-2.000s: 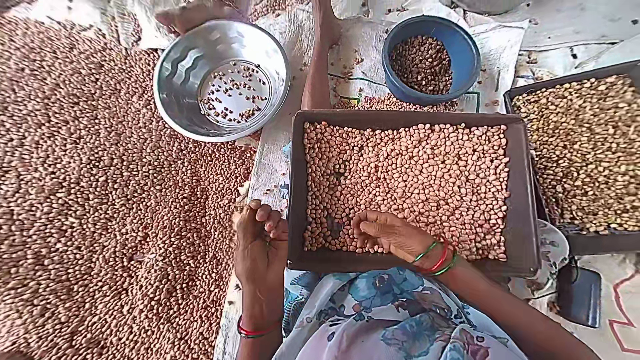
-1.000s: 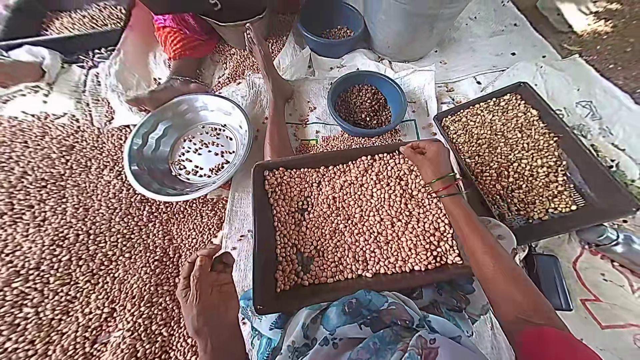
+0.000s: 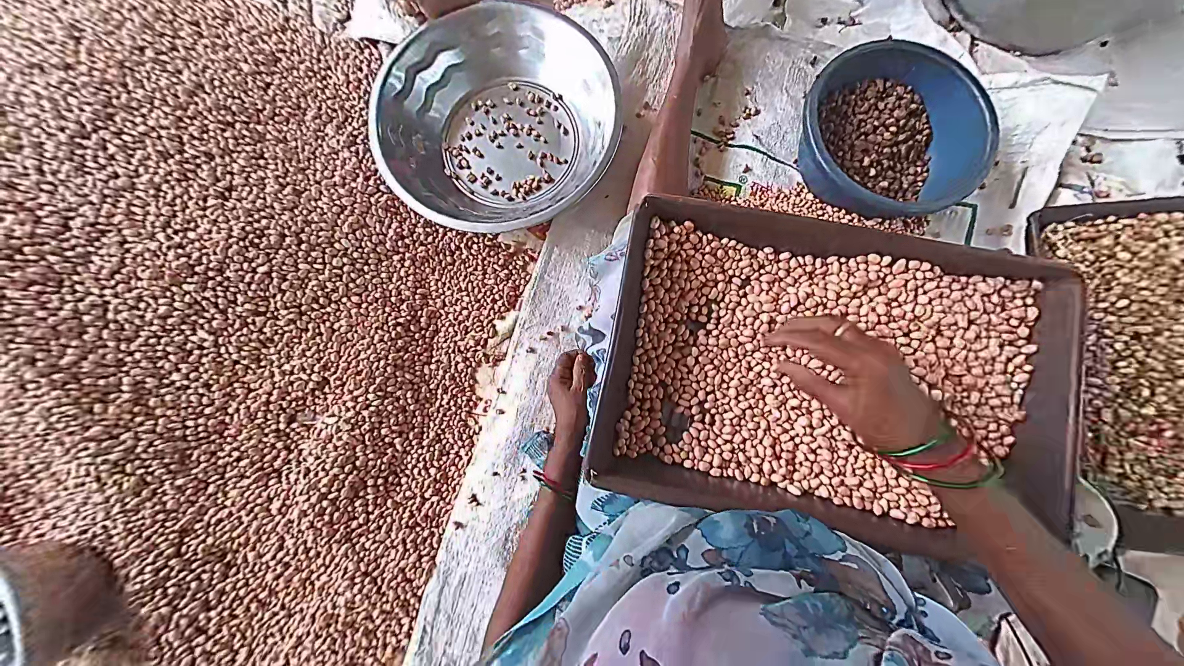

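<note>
A dark brown rectangular tray (image 3: 1054, 388) lies over my lap, spread with pinkish-tan nuts or seeds (image 3: 740, 370). Over the middle of these my right hand (image 3: 856, 379) is held palm down, fingers apart, with green and red bangles at the wrist; no nut shows in its fingers. My left hand (image 3: 572, 384) is beside the tray's left edge, its fingers curled together; whether anything is inside cannot be seen. Beyond the tray stand a steel basin (image 3: 398, 120) with a few small dark pieces in it and a blue plastic bowl (image 3: 967, 139) part full of darker pieces.
A wide heap of the same nuts or seeds (image 3: 231, 324) covers the left side. A second dark tray (image 3: 1101, 211) of yellowish-brown pieces is at the right edge. My outstretched leg (image 3: 671, 129) lies between basin and bowl, on white sacking (image 3: 518, 398). Part of another person's limb shows at lower left.
My right hand has moved from the tray's far right corner to over its middle. My left hand, earlier with fingers loosely spread, is now curled beside the tray. The view has shifted.
</note>
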